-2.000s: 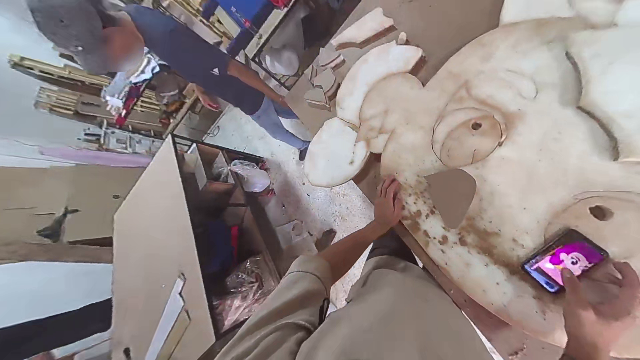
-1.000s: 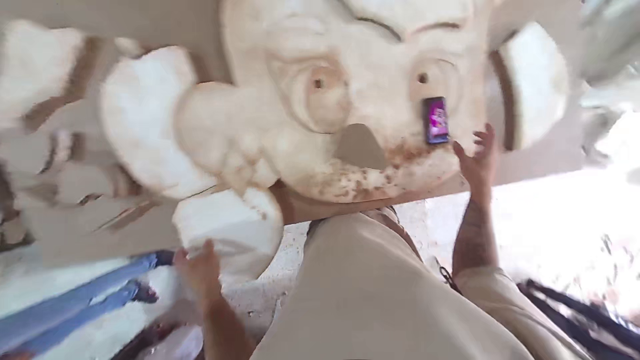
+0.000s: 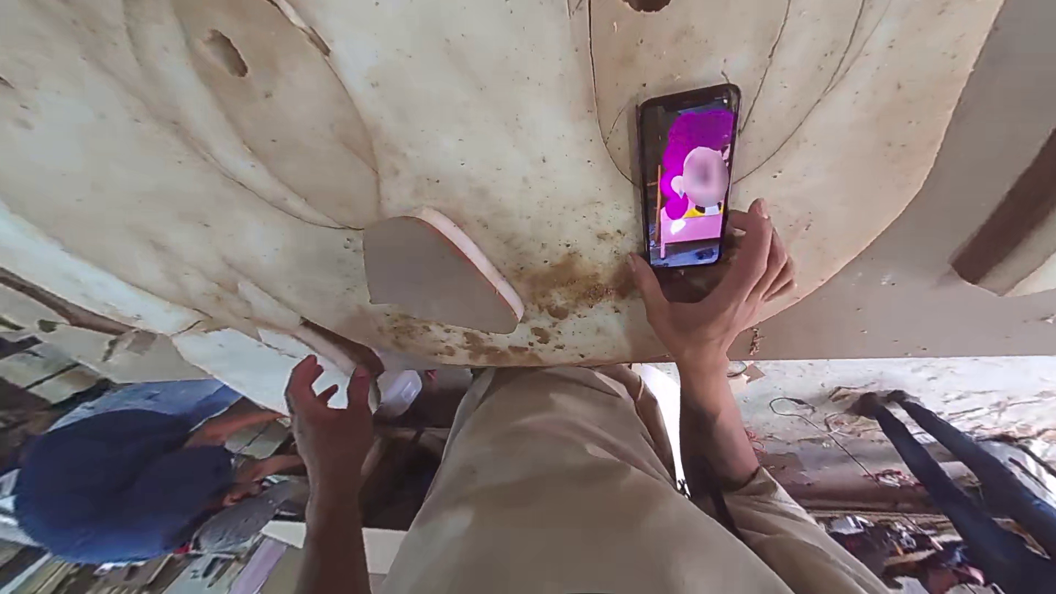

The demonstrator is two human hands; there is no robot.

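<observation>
A large carved foam face [image 3: 511, 124] lies flat on the table, with brown smudges along its lower edge. On it rests a smartphone [image 3: 691, 186] with a cartoon picture lit on its screen. My right hand [image 3: 722, 289] is at the phone's lower end, fingers curled beside it; whether it grips the phone I cannot tell. A grey-topped foam wedge [image 3: 441, 276] sits on the face, left of the phone. My left hand [image 3: 330, 404] is raised with its fingers apart, holding nothing, just in front of a white foam piece [image 3: 235, 363] at the face's lower left edge.
Two co-workers are near: one in a dark blue shirt [image 3: 124, 487] at lower left, whose arms reach toward the white piece, and one whose dark trousers [image 3: 949, 470] show at lower right. Another foam piece [image 3: 1023, 239] lies on the tabletop [image 3: 874, 322] at right. A cable [image 3: 825, 433] trails over the floor.
The view has shifted strongly and come closer to the face. Two seconds ago my right fingers touched the phone's screen; a second ago that hand was apart from it. It is now at the phone's lower end.
</observation>
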